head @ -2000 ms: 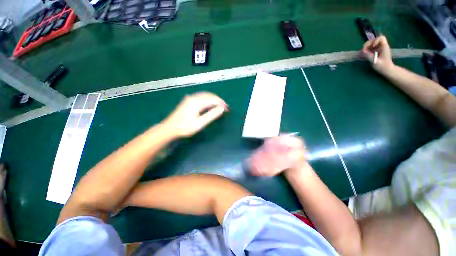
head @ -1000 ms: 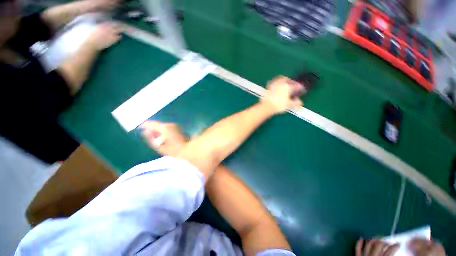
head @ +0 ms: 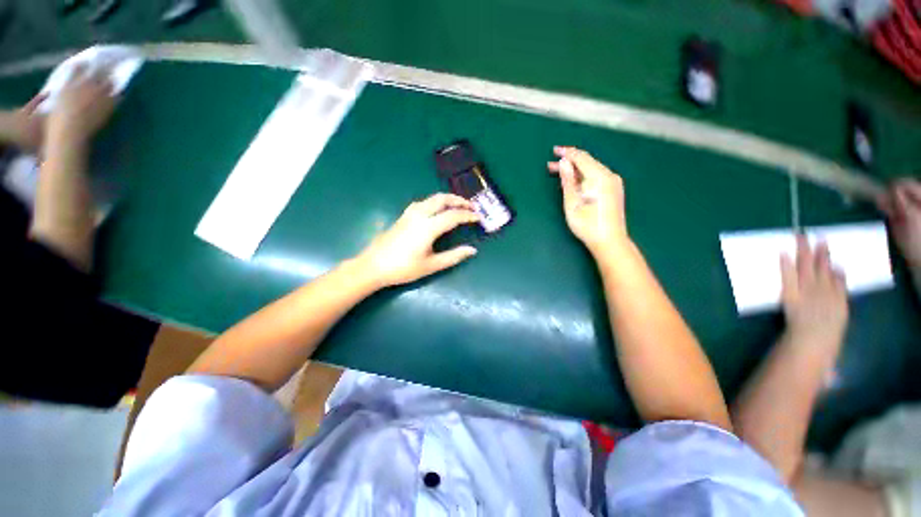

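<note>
A black handset (head: 475,189) lies tilted on the green bench in front of me, with a white label at its lower end. My left hand (head: 429,242) is at this lower end, fingertips touching or just over its edge, thumb spread apart. My right hand (head: 584,192) is raised to the right of the handset, away from it, with thumb and fingertips close together; whether something tiny is between them I cannot tell. A long white sticker strip (head: 273,167) lies to the left, its greyish gridded end by the rail.
A pale rail (head: 545,101) separates bench and belt. Two handsets lie on the belt, one black handset (head: 700,73) nearer. At right, a neighbour's hand (head: 816,288) rests at a white sheet (head: 752,268). At left, another person's hands hold something white. A brown box (head: 172,358) is below the bench edge.
My left hand has brought the handset from the belt rail onto the bench and loosened its grip. My right hand has moved from the strip's near end to the handset's right. The view has turned.
</note>
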